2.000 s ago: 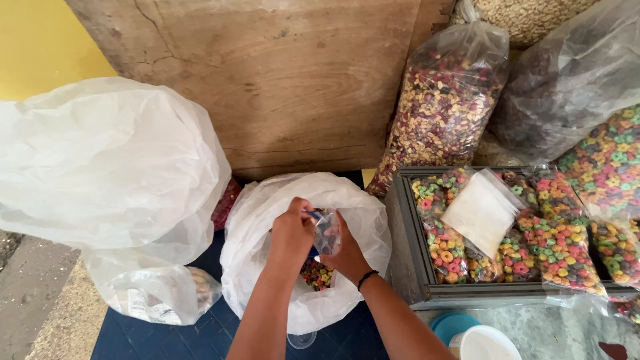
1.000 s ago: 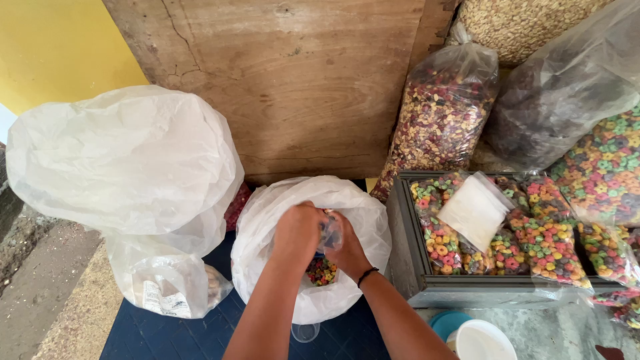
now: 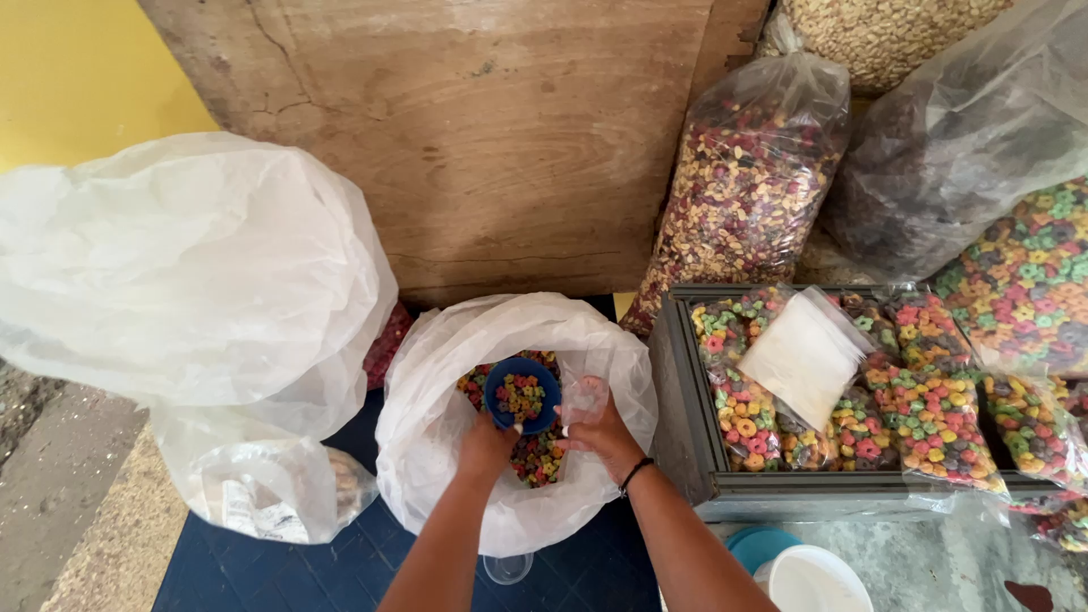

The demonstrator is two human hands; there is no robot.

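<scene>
My left hand (image 3: 487, 449) grips the near rim of a blue plastic bowl (image 3: 555, 399) that holds some colourful cereal pieces. Beside it on the right, my right hand (image 3: 605, 433) holds a small clear plastic bag (image 3: 585, 399), which looks unfilled. Both hands are inside the mouth of a large white plastic sack (image 3: 438, 501). Loose multicoloured cereal (image 3: 537, 459) lies in the sack, under and around the bowl. The fingertips of my left hand are partly hidden behind the bowl.
Right of the sack, a grey crate (image 3: 722, 486) holds filled cereal bags and a stack of clear bags (image 3: 807, 357). A tall bag of mixed nuts (image 3: 748, 187) leans behind. White sacks (image 3: 187, 272) stand left. A white tub (image 3: 814, 582) is at the near right; a wooden board (image 3: 459, 136) rises behind.
My hands were close together at the small clear bag; now they are apart. The blue bowl with cereal has come into plain view in my left hand, and the bag is in my right.
</scene>
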